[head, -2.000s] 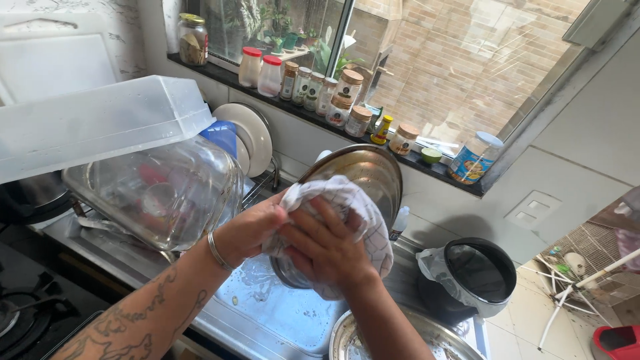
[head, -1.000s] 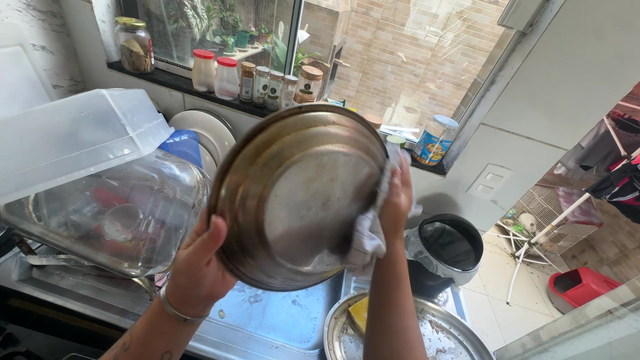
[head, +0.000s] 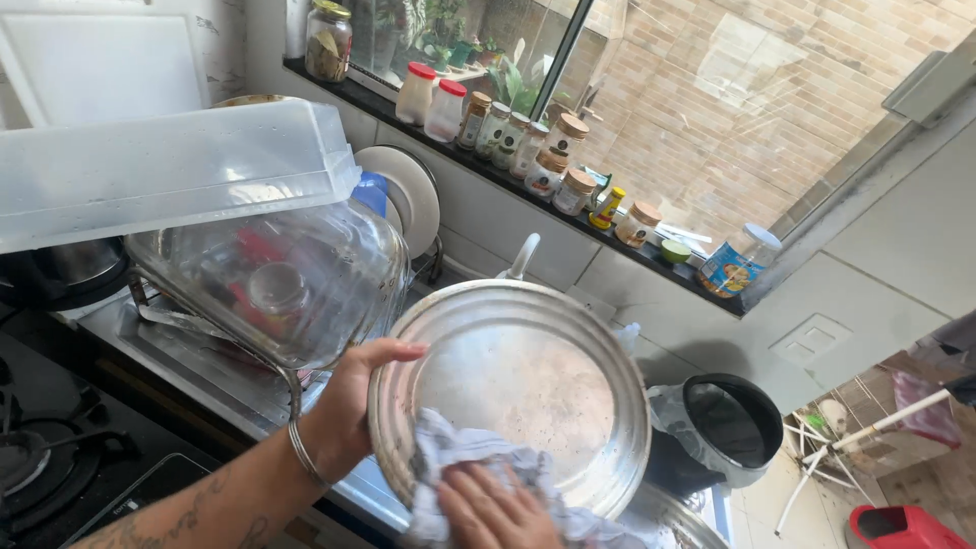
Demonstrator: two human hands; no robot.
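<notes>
My left hand (head: 347, 408) grips the left rim of a round metal pan lid (head: 526, 381), thumb on the face toward me. The lid is held tilted above the sink, its ridged rim and worn, spotted middle facing me. My right hand (head: 496, 507) presses a crumpled white checked cloth (head: 473, 446) against the lid's lower left part; the hand is slightly blurred and cut by the lower frame edge. Below the lid, at the lower right, part of another round metal piece (head: 675, 518) shows, mostly hidden.
A glass baking dish (head: 343, 267) and a clear plastic bin (head: 175, 175) are stacked on the left by white plates (head: 408, 198). A gas stove (head: 46, 457) stands lower left. Jars (head: 446, 110) line the black window sill. A lined black bin (head: 732, 419) is at right, a faucet (head: 524, 255) behind the lid.
The lid has turned in my hands and sits lower and farther right. My right hand with the cloth has moved from its right edge to its lower left face.
</notes>
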